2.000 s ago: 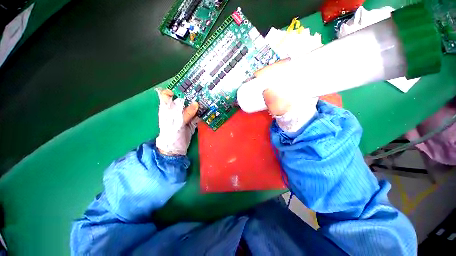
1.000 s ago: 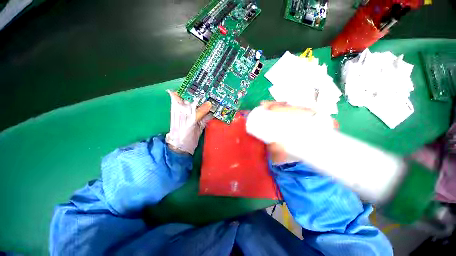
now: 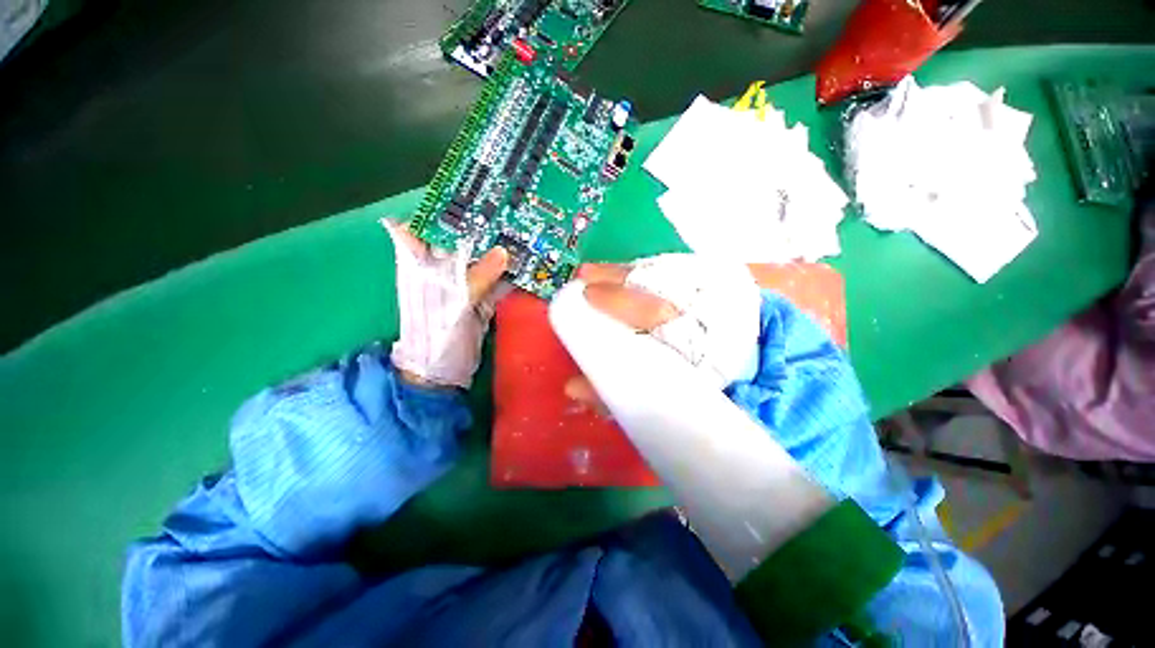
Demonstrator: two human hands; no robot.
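My left hand (image 3: 440, 304), in a white glove with bare fingertips, holds a green circuit board (image 3: 526, 171) by its near left corner. The board lies tilted, with its green terminal row along the left edge and a small red part at its far corner. My right hand (image 3: 678, 310), also gloved, is shut around the front of a thick white dispensing syringe (image 3: 703, 449). Its front end is at the board's near corner, and its green cap points towards me at the lower right. The nozzle tip cannot be made out. A red pad (image 3: 557, 411) lies beneath.
More circuit boards (image 3: 557, 32) are on the dark belt (image 3: 253, 114) beyond. White sheets lie in two piles (image 3: 754, 190) on the green bench (image 3: 152, 342). A red tool holder (image 3: 883, 48) stands at the belt edge. A person's pink sleeve (image 3: 1077, 361) is at right.
The syringe has swung round, its green cap now nearer me and its front end against the board's near corner. My right hand has moved left. My left hand still holds the board.
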